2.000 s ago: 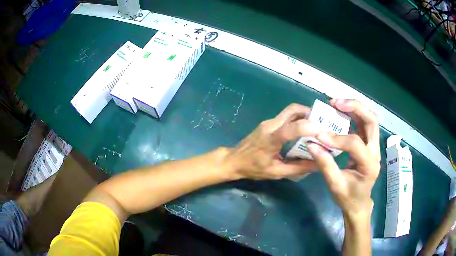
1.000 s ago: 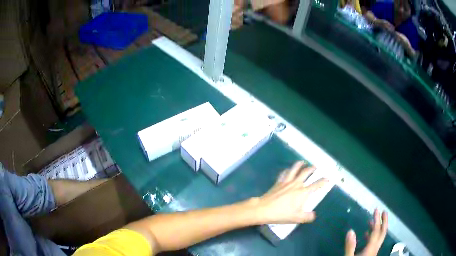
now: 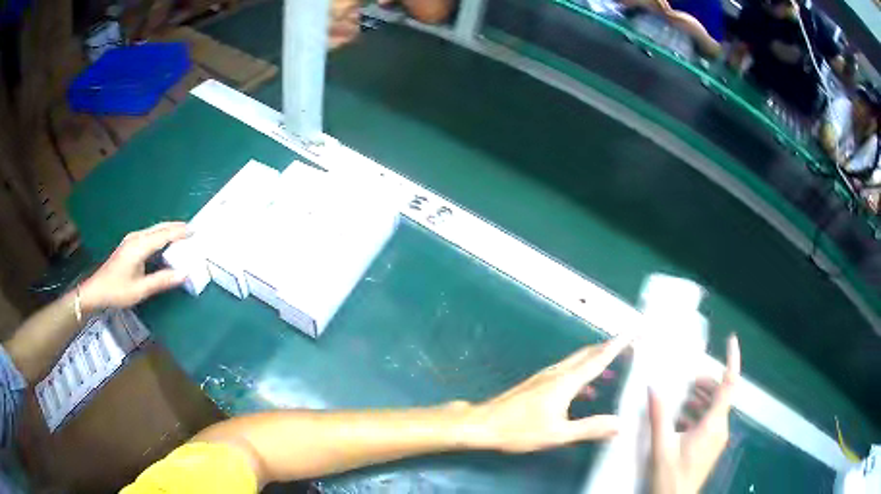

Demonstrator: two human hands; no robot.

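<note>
A long white product box is tilted up at the lower right, blurred, with a flap end at its top. My right hand is around its right side, thumb across the near face. My left hand is at its left edge, fingers apart; blur hides whether the fingertips touch it. The box's lower end runs out of the picture. Several white boxes lie side by side at the left of the green bench, ends slightly staggered.
Another person's hand touches the leftmost box. A brown carton with a white label is below the left bench edge. A post stands by the white edge strip. Beyond are the conveyor belt and people. A blue bin is far left.
The box under my left hand has joined the row at the left. The separate left box now lies against the row, with another person's hand there. A flapped box is now at my right hand.
</note>
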